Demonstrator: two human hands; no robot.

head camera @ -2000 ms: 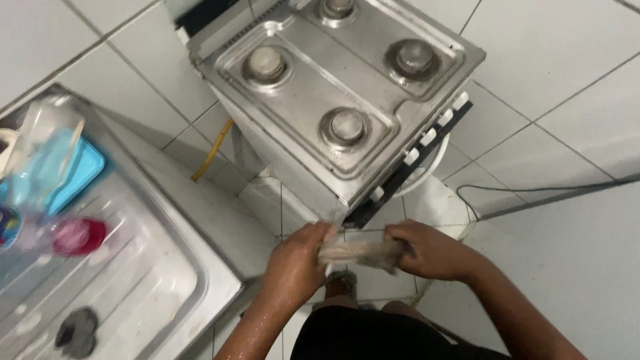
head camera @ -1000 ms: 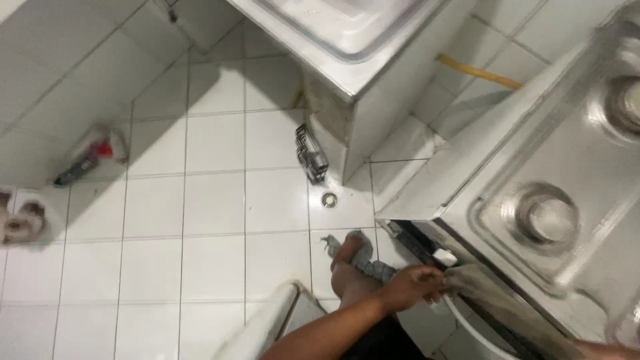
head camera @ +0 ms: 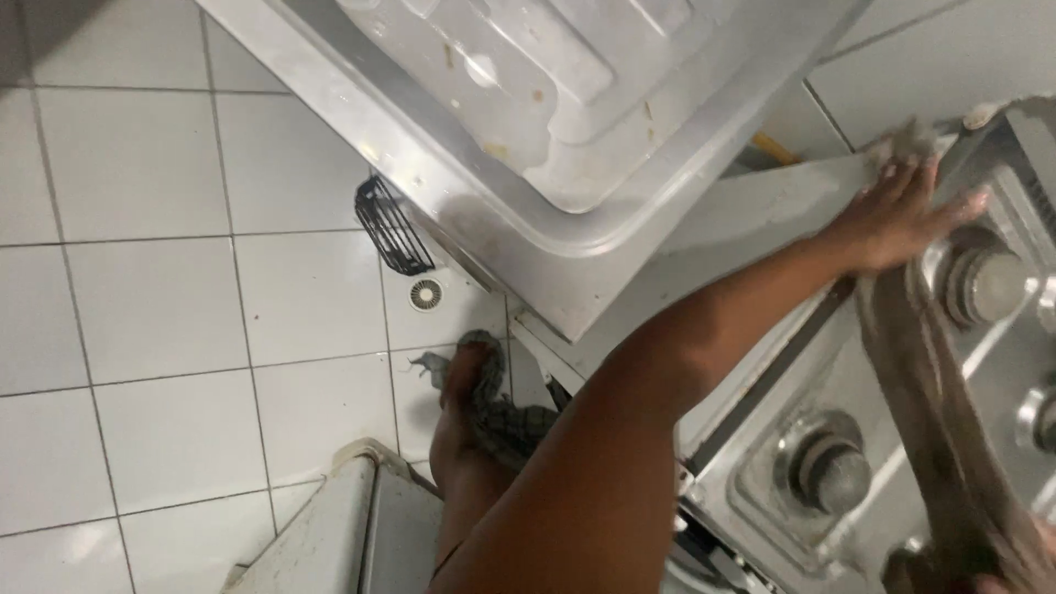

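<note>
My left hand [head camera: 895,210] reaches to the back side edge of the stainless-steel stove top [head camera: 742,445], holding a wet grey-brown cloth [head camera: 932,396] against it. Its fingers are blurred and its thumb is spread apart; part of the cloth shows beyond the fingertips. From under the palm the cloth stretches across the stove top, between burners, toward the lower right. There my right hand [head camera: 1041,536] is only partly in view, at the bunched end of the cloth. Round burners [head camera: 982,285] stand beside the cloth, and another burner [head camera: 833,474] is nearer the front.
A metal sink drainboard [head camera: 495,190] with wet spots juts out left of the stove. Below it are a black wire rack [head camera: 392,227] and a round floor drain [head camera: 426,294]. My foot [head camera: 470,367], with grey fabric around it, is on the tiles. A whitish cabinet-like corner [head camera: 330,511] stands below.
My left hand has moved from the stove's front edge to its back side edge. The cloth, earlier held between both hands in front of the stove, now lies over the stove top.
</note>
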